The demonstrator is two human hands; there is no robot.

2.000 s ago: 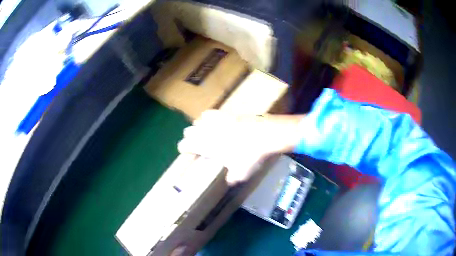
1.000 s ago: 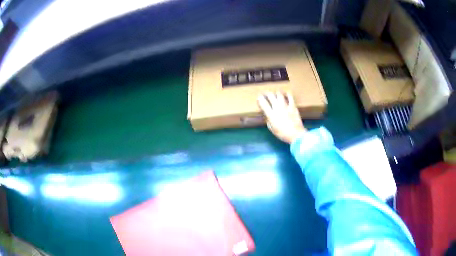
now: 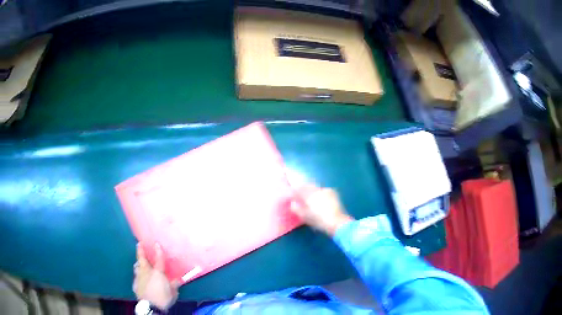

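Note:
A flat red board (image 3: 209,197) lies tilted across the teal worktop, washed out by glare, with a small white label near its lower edge. My left hand (image 3: 154,280), with a white watch-like item at the wrist, grips the board's lower left corner, thumb on top. My right hand (image 3: 317,208) is at the board's right edge, blurred, its fingers on or against the edge; whether it grips cannot be told. A closed brown carton (image 3: 308,58) with a black label lies on the dark green belt behind the board.
A white scale (image 3: 413,175) stands right of the board. Red boards (image 3: 490,227) stand at the lower right. Another carton (image 3: 431,71) sits beside a pale-walled open box at the upper right. A brown carton (image 3: 18,77) with uneven edges is at the far left. The worktop (image 3: 55,240) is shiny.
My right hand has left the closed carton and come to the red board's right edge. My left hand has come into view at the board. The view has shifted towards the worktop.

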